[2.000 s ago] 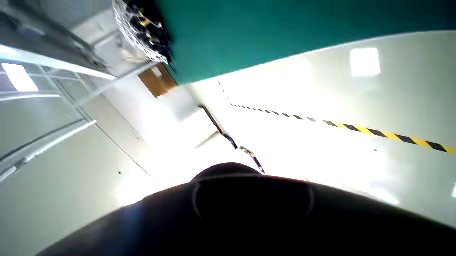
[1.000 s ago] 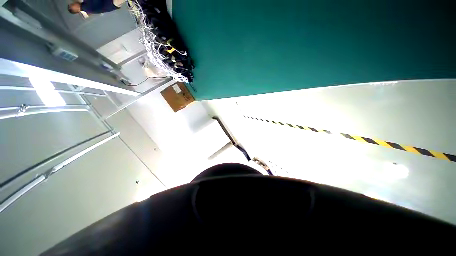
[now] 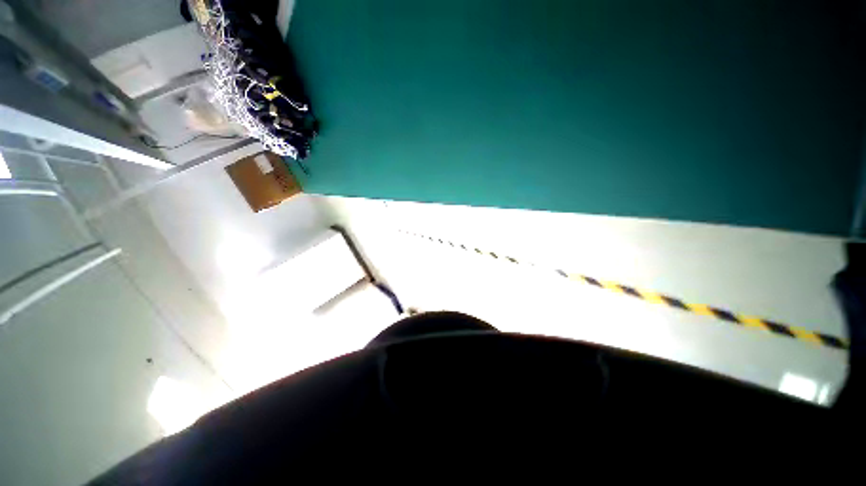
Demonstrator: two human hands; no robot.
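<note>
No hand shows in the head view. A dark green bench mat (image 3: 570, 114) with a pale edge fills the upper right. A heap of thin white cables with small black pieces and yellow spots (image 3: 254, 90) lies along the mat's left end. A brown carton (image 3: 264, 180) with a white label is just beyond the mat's lower left corner. A translucent pale thing (image 3: 204, 112), perhaps a bag, is left of the cables.
Yellow-black floor tape (image 3: 703, 309) runs across the glossy pale floor. Silver tube frames (image 3: 62, 285) stand at the left. A dark shape (image 3: 850, 318) is at the right edge. Black, apparently the wearer's clothing (image 3: 494, 418), fills the bottom.
The view has turned, so the mat's edge now slopes down to the right. Cables and carton sit further left than one second ago. The distant person is out of view; a dark shape appears at the right edge.
</note>
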